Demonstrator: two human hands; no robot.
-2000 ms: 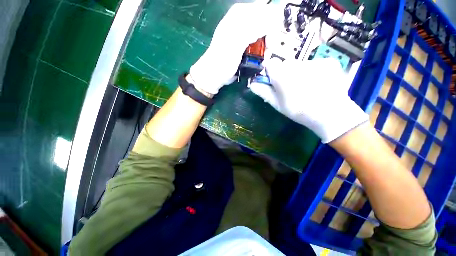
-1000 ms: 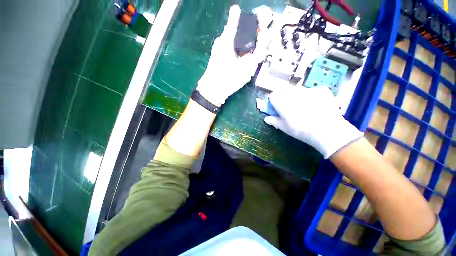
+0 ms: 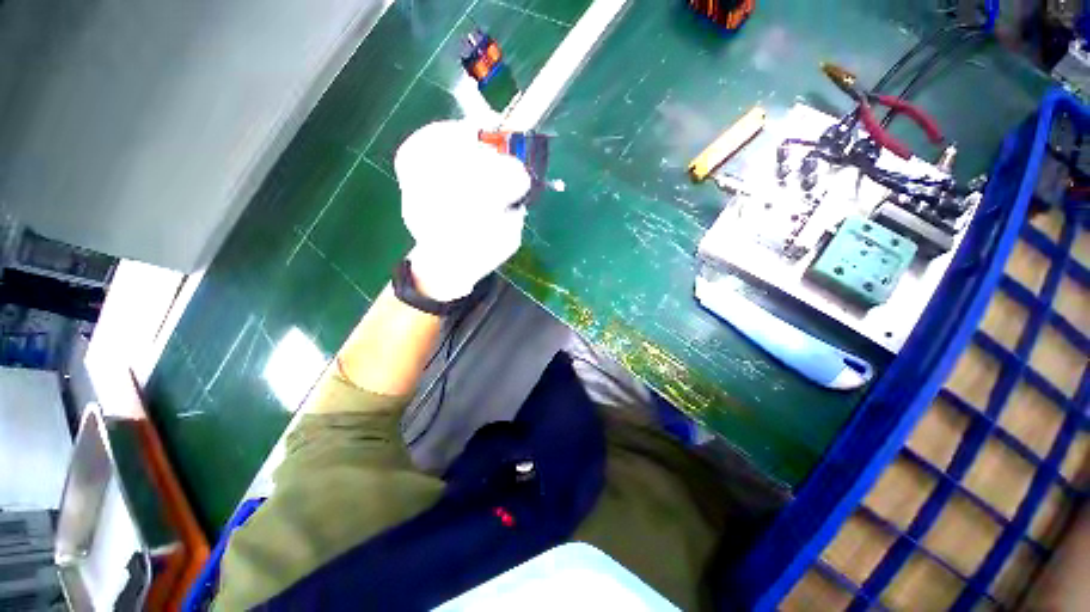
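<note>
My left hand point(image 3: 460, 209), in a white glove, is shut on a coil component point(image 3: 522, 155) with orange winding, a blue part and a black base. It is over the pale rail between the bench and the conveyor. The assembly fixture point(image 3: 765, 227), a silver plate with a pale teal block point(image 3: 867, 257), stands on the green bench to the right. The utility knife point(image 3: 783, 335) lies along its near edge. My right hand is out of the picture; only a blurred bit of forearm shows at the lower right edge.
Another coil component point(image 3: 481, 56) sits on the green conveyor point(image 3: 323, 227). Another orange-wound part point(image 3: 722, 10) is at the top. Red-handled nippers point(image 3: 902, 120) and an orange-yellow tool point(image 3: 727, 144) lie behind the fixture. The blue divided tray point(image 3: 908, 412) is at right.
My left hand has moved left with the coil component, from the bench to the rail. My right hand has let go of the knife and left the picture. The view has shifted left.
</note>
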